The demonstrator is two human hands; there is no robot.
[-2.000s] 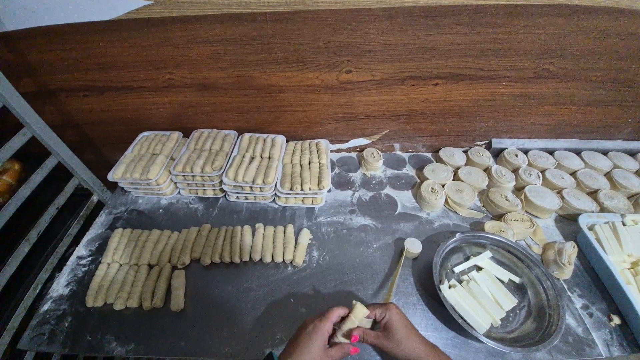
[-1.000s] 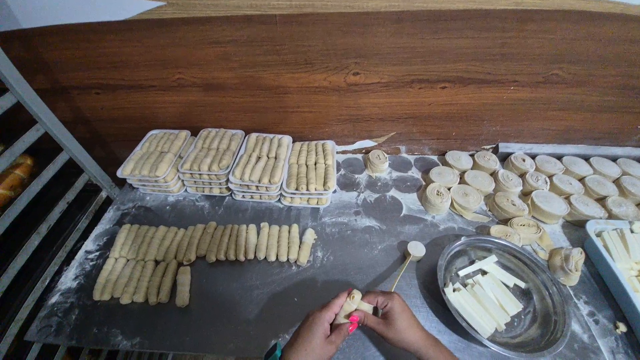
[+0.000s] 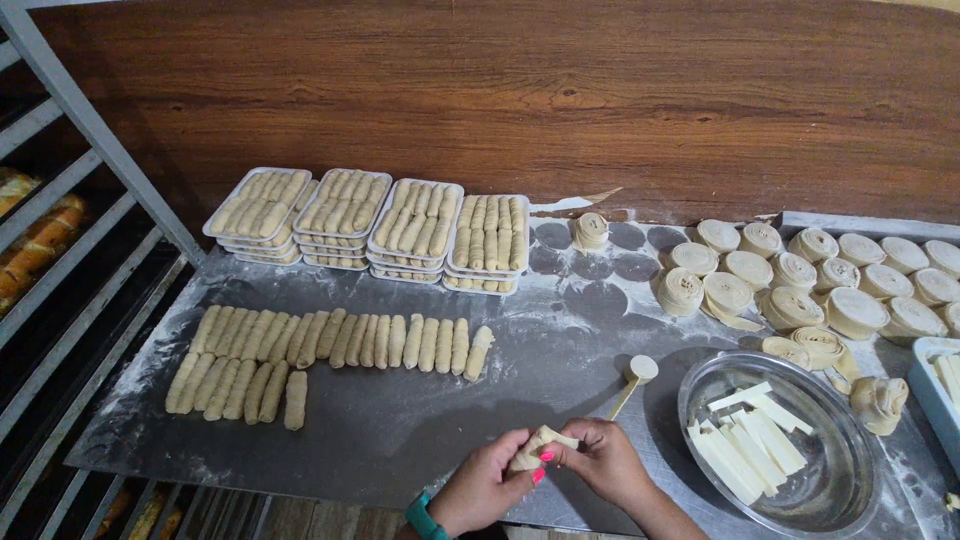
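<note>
My left hand (image 3: 484,480), with a teal band at the wrist, holds a partly wrapped dough stick (image 3: 531,451) near the table's front edge. The fingers of my right hand (image 3: 606,457) pinch the free end of its dough strip. Just behind my right hand lies a small dough coil (image 3: 643,367) with a strip trailing from it. A metal bowl (image 3: 844,450) to the right holds white sticks, likely cheese (image 3: 757,446). Two rows of wrapped dough sticks (image 3: 379,341) lie on the left part of the table.
Stacked white trays (image 3: 491,283) of dough sticks stand at the back by a wood-grain panel (image 3: 525,97). Many dough coils (image 3: 855,311) fill the back right. A light blue container (image 3: 926,382) is at the right edge, a metal rack (image 3: 97,135) at the left. Flour dusts the metal table (image 3: 360,450).
Both hands stay together around the dough stick, turning it and shifting the strip between their fingers. The rows of sticks look the same.
</note>
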